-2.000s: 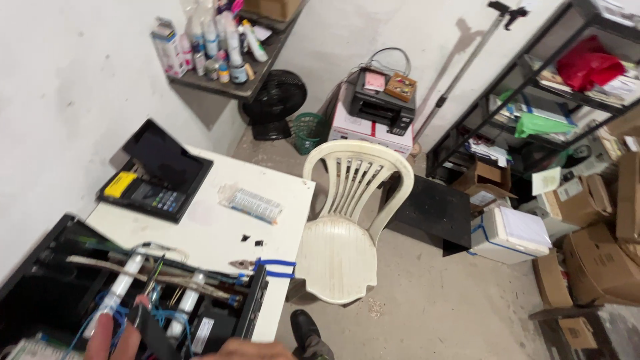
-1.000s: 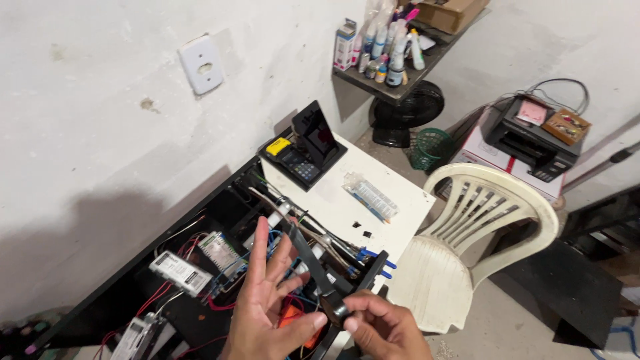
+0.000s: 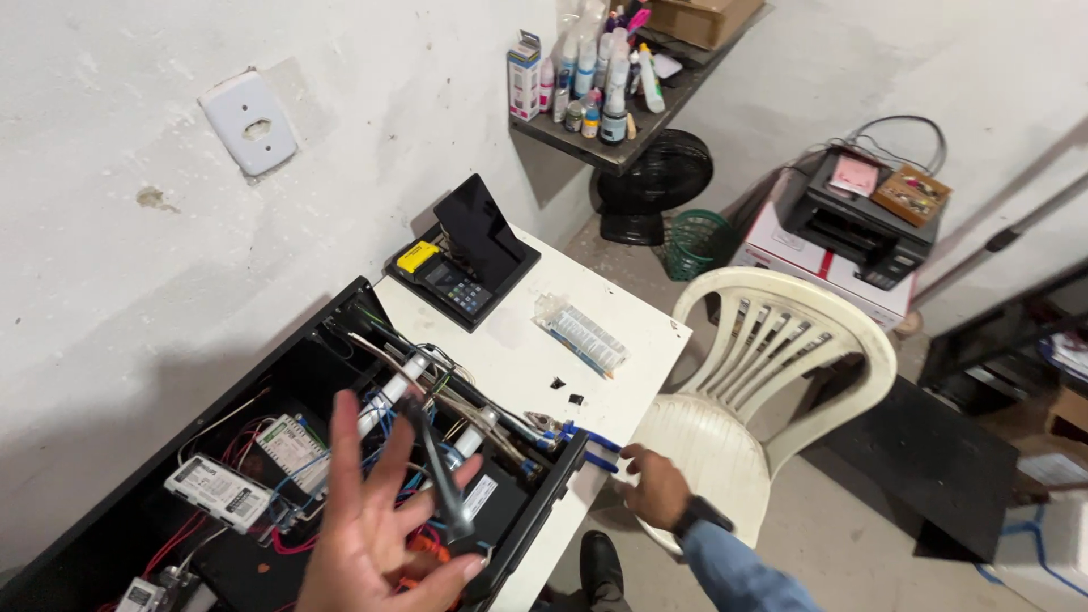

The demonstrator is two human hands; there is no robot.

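My left hand (image 3: 391,510) is raised over an open black metal case (image 3: 255,399) full of wiring, its fingers spread. A roll or strip of black tape (image 3: 442,480) rests against that hand, caught by the thumb. My right hand (image 3: 659,489) is at the table's edge beside the blue handles of a pair of pliers (image 3: 599,446); whether it touches them I cannot tell. Inside the case lie white driver modules (image 3: 218,493), white tubes (image 3: 393,395), and red and blue wires. Something orange (image 3: 425,552) shows behind my left hand.
On the white table (image 3: 459,365) are a device with a raised black screen (image 3: 480,229), a clear plastic pack (image 3: 586,336) and small black scraps (image 3: 575,399). A white plastic chair (image 3: 705,450) stands close by. Bottles (image 3: 614,119) crowd a dark shelf (image 3: 612,153) above a black fan (image 3: 659,174).
My right hand has left the black strip and moved right, to the pliers at the table's edge. The strip stays with my left hand, which remains over the case.
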